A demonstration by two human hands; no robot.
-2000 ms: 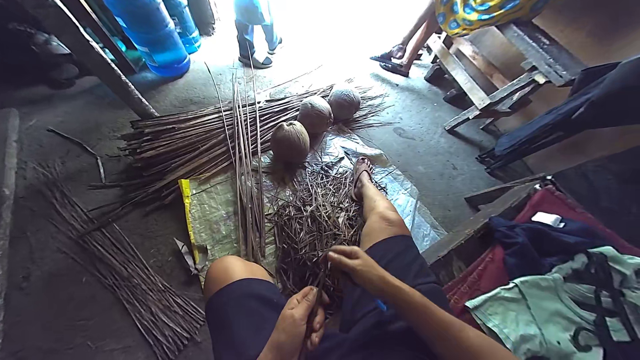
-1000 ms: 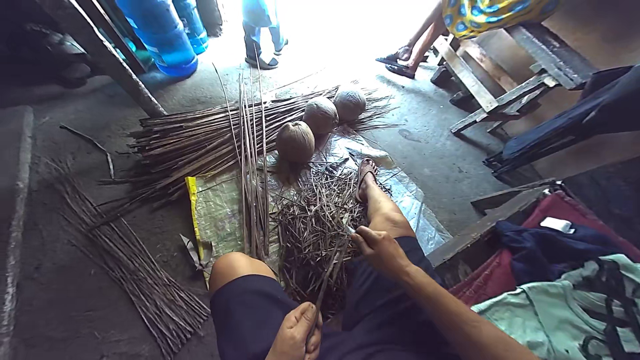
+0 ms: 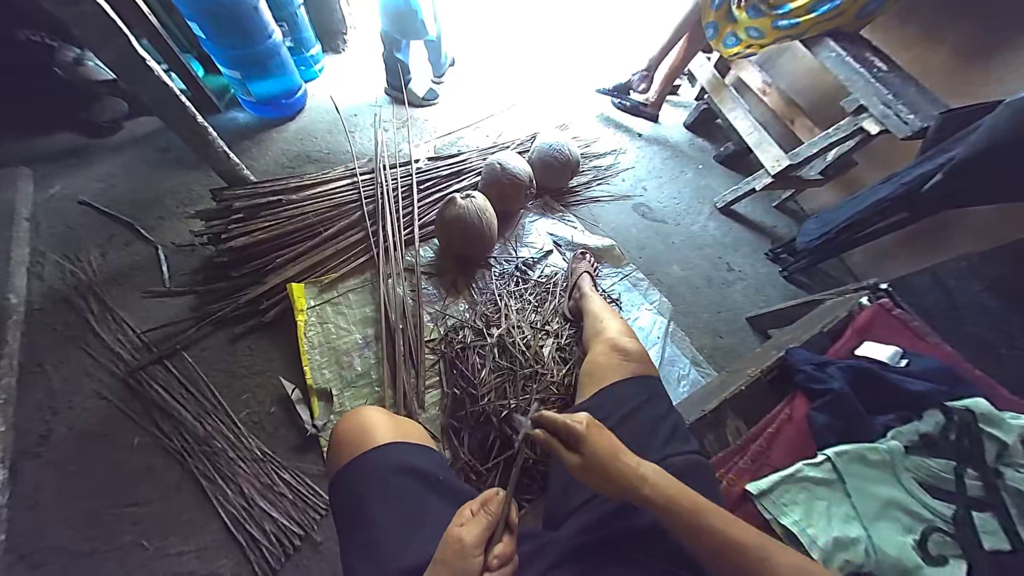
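My left hand (image 3: pixel 478 534), low in the view, is closed around the lower end of a thin dark stalk (image 3: pixel 516 468), likely a palm leaf midrib. My right hand (image 3: pixel 588 452) is at its upper end, fingers closed on something small, with a pale glint like a blade (image 3: pixel 524 422) beside the fingertips. Beneath lies a heap of dark shavings or leaf strips (image 3: pixel 512 352). Left of the heap, long thin stalks (image 3: pixel 396 304) lie on a yellow-edged woven plastic sheet (image 3: pixel 344 328). Husked coconuts (image 3: pixel 466 228) rest past the heap on a large pile of stalks (image 3: pixel 296 232).
A bundle of thin sticks (image 3: pixel 216 456) lies on the floor at left. Clothes (image 3: pixel 864 480) lie on a wooden bench (image 3: pixel 768 360) at right. Another wooden bench (image 3: pixel 752 120), with a seated person's legs (image 3: pixel 672 64), and blue water containers (image 3: pixel 256 64) stand farther off. Another person stands beyond.
Two seconds ago both hands were close together on the stalk. My right hand has since moved up and away from my left one, which stays low.
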